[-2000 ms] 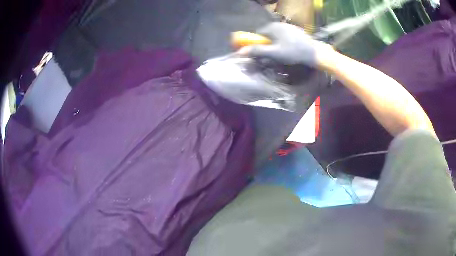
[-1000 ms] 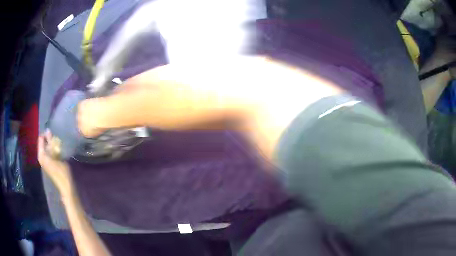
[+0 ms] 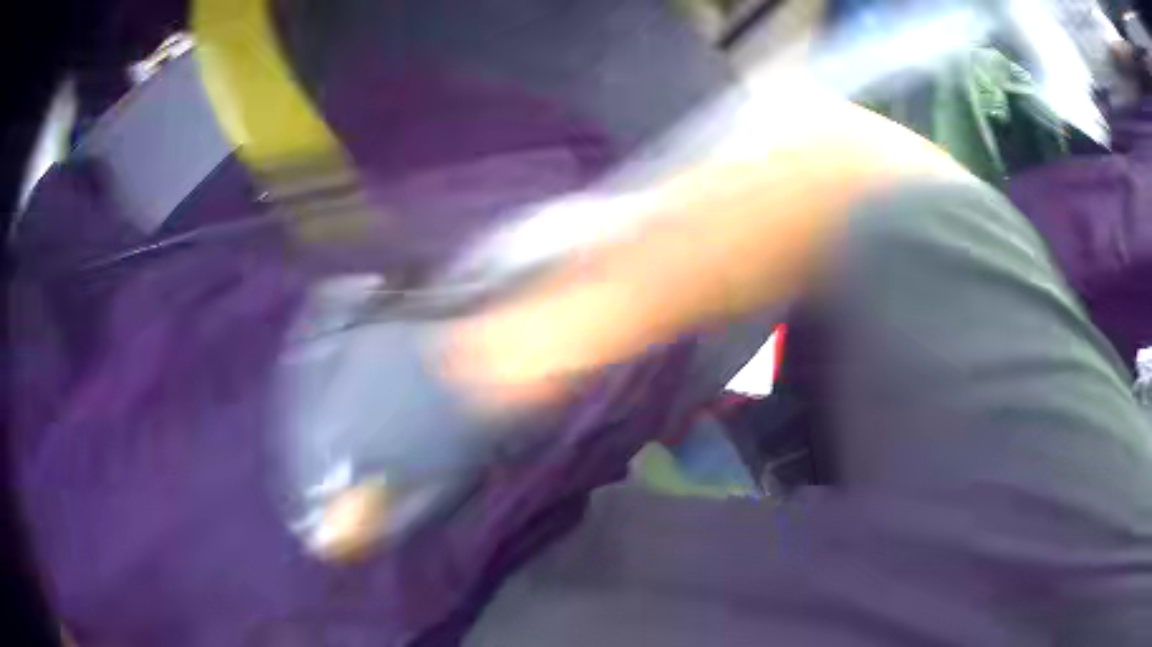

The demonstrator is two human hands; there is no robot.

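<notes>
My right hand (image 3: 379, 405), in a grey glove and blurred, is over the purple garment (image 3: 152, 417) at left of centre. It is closed round the steam iron, whose orange-brown handle end (image 3: 351, 521) shows at the glove's lower edge. The iron's body is mostly hidden by the glove and blur. A whitish hose (image 3: 556, 240) runs along my forearm to the upper right. A yellow strap (image 3: 259, 95) hangs down to just above the glove. The garment lies spread and wrinkled under the hand. My left hand is not in view.
The dark grey table cover (image 3: 480, 63) lies behind the garment. A pale grey panel (image 3: 158, 145) stands at upper left. A white-and-red piece (image 3: 758, 367) is below my forearm. Green sheeting (image 3: 992, 108) is at upper right, with more purple cloth (image 3: 1086, 215) at the right edge.
The view has swung from the table back to the garment. My right hand with the iron is now lower, over the cloth. My left hand, seen beside the iron one second ago, is gone from view.
</notes>
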